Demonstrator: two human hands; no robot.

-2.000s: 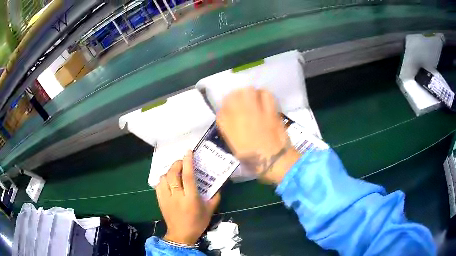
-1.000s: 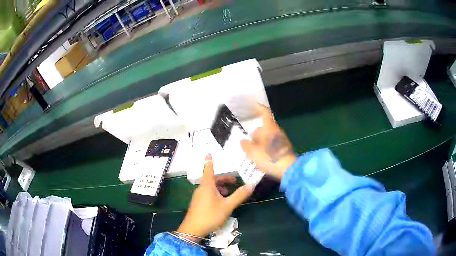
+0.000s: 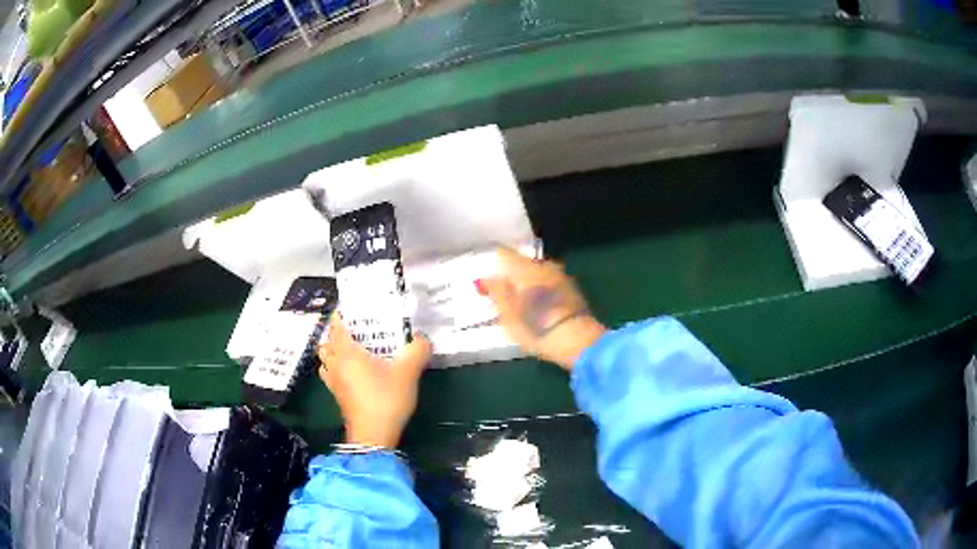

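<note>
My left hand [image 3: 372,377] holds a labelled smartphone [image 3: 370,281] by its lower end, upright over the left part of an open white gift box [image 3: 455,204]. The phone's camera end points away from me. My right hand [image 3: 539,305] is slightly blurred over the box's right side; a small red mark shows at its fingertips, and whether it grips anything cannot be told. A second labelled phone [image 3: 287,341] lies tilted on another open white box [image 3: 260,238] at the left.
A third open box [image 3: 846,145] with a labelled phone [image 3: 881,227] stands at the right on the green belt [image 3: 686,231]. Black trays [image 3: 252,472] with pale liners [image 3: 91,461] are at lower left. White scraps [image 3: 504,474] lie near the front.
The held phone has moved left and is now upright in my left hand. My right hand has let go of it. The boxes have shifted left and down in the view.
</note>
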